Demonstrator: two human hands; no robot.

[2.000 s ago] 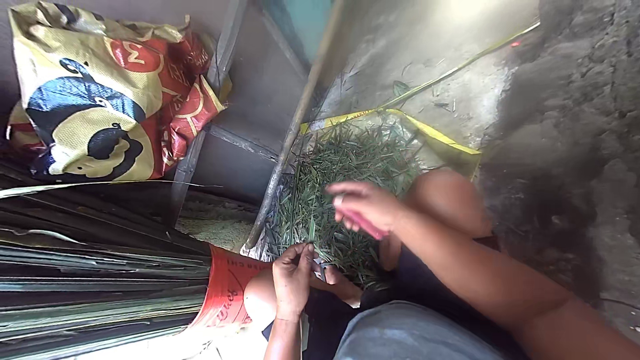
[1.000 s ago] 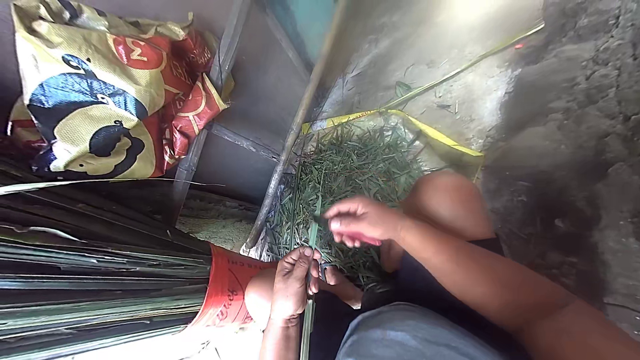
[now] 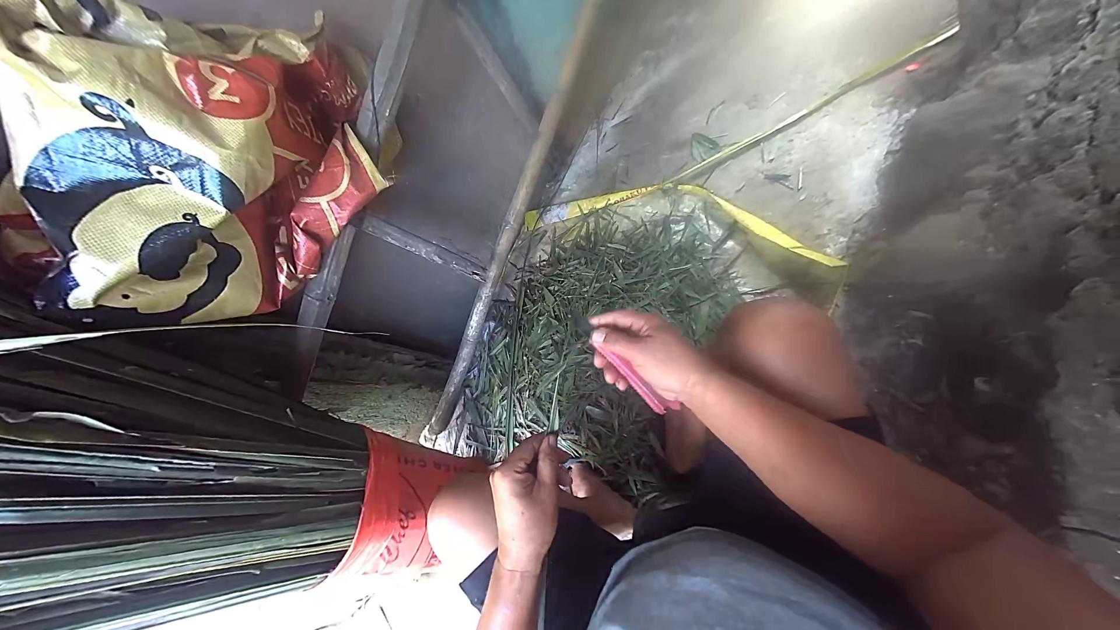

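Observation:
My left hand (image 3: 528, 499) pinches the narrow end of a green leaf strip (image 3: 555, 404) between thumb and fingers, low in the middle of the view. Up and to its right, my right hand (image 3: 652, 359) is closed around a pink handle (image 3: 637, 381); whatever the handle belongs to is hidden or blurred. Beneath both hands lies a heap of shredded green leaf pieces (image 3: 612, 280) on a sheet with a yellow edge (image 3: 779, 236). The two hands are apart.
At the left, a bundle of long dark leaf strips (image 3: 175, 490) rests against a red printed sack (image 3: 398, 507). A yellow and red woven sack (image 3: 114, 219) hangs or leans at upper left. A bamboo pole (image 3: 516, 219) slants beside the heap. My bent knees flank the heap.
One second ago a long light-green strip ran through my left hand and past it toward me; now only a thin strip shows above the fingers. The right hand stays close to its earlier place.

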